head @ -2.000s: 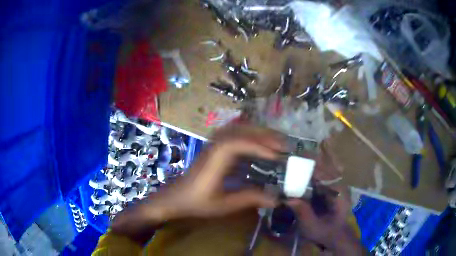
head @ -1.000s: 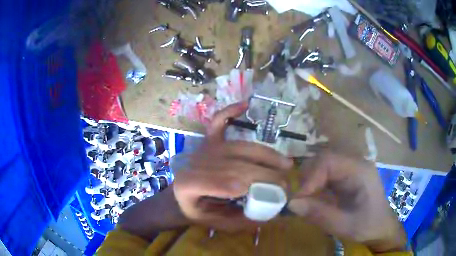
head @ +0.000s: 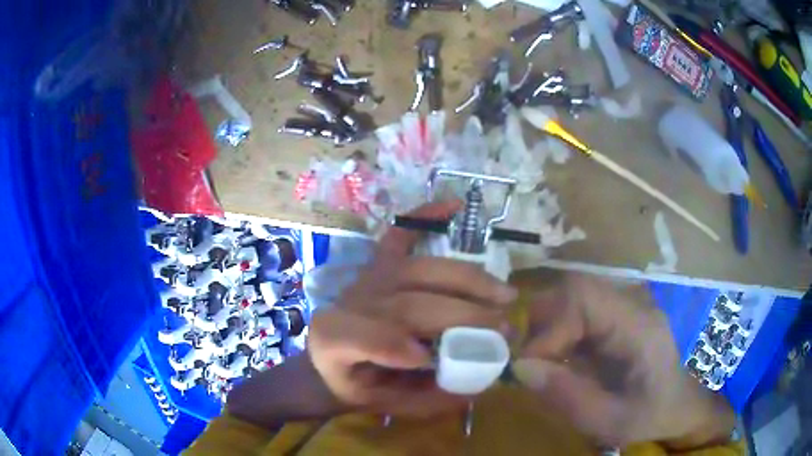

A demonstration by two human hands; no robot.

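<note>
My left hand [head: 401, 312] is wrapped around a model scooter body, over my lap. The body is mostly hidden by my fingers. Its white rounded block [head: 473, 360] faces up at the near end. At the far end a silver wire frame with a spring [head: 472, 214] sticks out past my fingers, with a dark rod to each side. Thin silver rods show below the block. My right hand [head: 614, 356] is blurred, with fingertips pinched at the block's right side, where a small dark part shows; whether the fingers grip it I cannot tell.
The brown bench [head: 258, 174] holds loose dark-and-chrome grips [head: 329, 89], white and pink scraps [head: 410, 160], a brush [head: 623, 174], a glue bottle [head: 699, 147], blue-handled pliers [head: 739, 209] and a printed packet [head: 668, 58]. A red bag [head: 174, 151] and a tray of white bodies [head: 218, 303] are left.
The body has been turned from two seconds ago, so the wire frame now shows at the far end. Over the last second the hands have stayed nearly in place, and the view has shifted slightly.
</note>
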